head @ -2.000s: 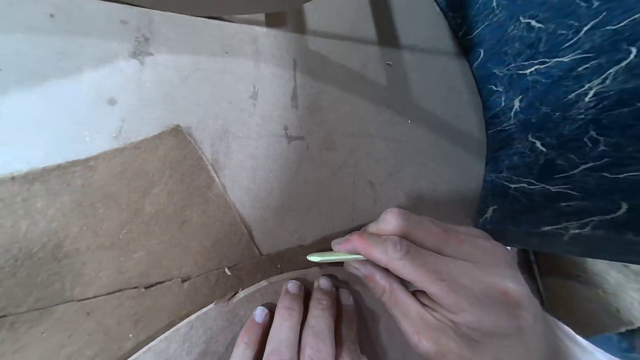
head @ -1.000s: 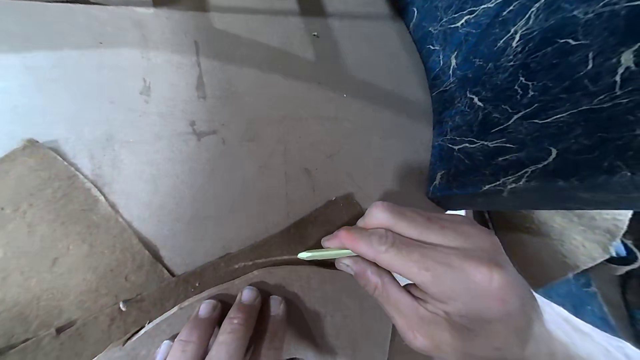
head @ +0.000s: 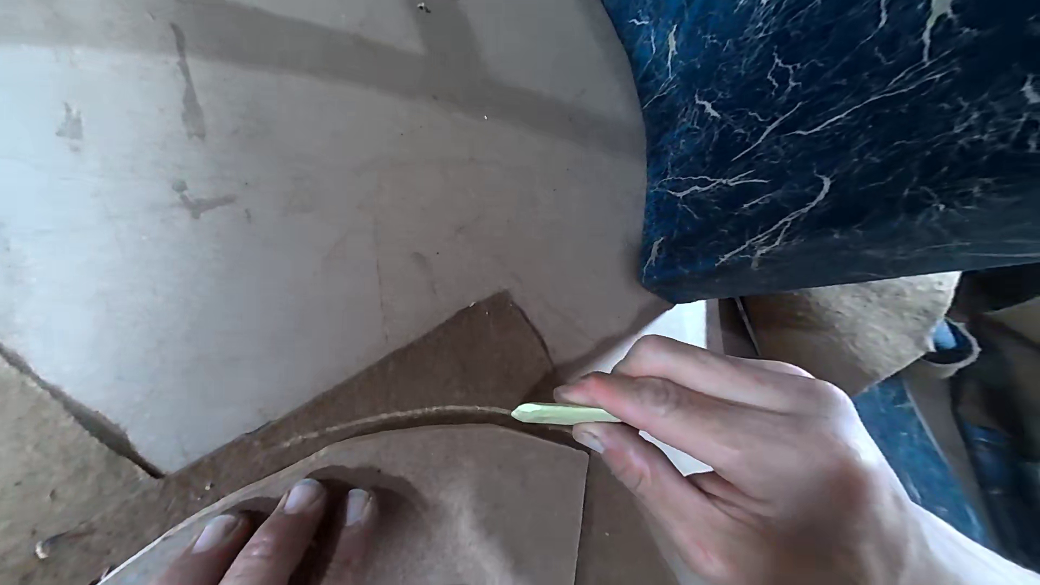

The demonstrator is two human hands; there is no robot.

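Between the thumb and fingers of my right hand (head: pixel 731 447) is a thin pale green piece of marking chalk (head: pixel 561 413), its tip on a brown sheet, perhaps leather (head: pixel 455 357). A light curved line runs over the brown sheet from that tip toward the left, just outside the curved edge of a flat cardboard-like template (head: pixel 487 496). The fingertips of my left hand (head: pixel 276 528) rest spread on the template at the bottom; the rest of that hand is out of view.
A pale, stained tabletop (head: pixel 325 203) with a rounded edge lies under the sheets. Another rough brown piece (head: pixel 49 463) is at the left. A dark blue marble-patterned surface (head: pixel 812 146) fills the upper right, with a rough tan piece (head: pixel 853 325) below it.
The chalk in my right hand has moved along the template's curved edge, and a light line now shows behind it. The view has shifted to the right.
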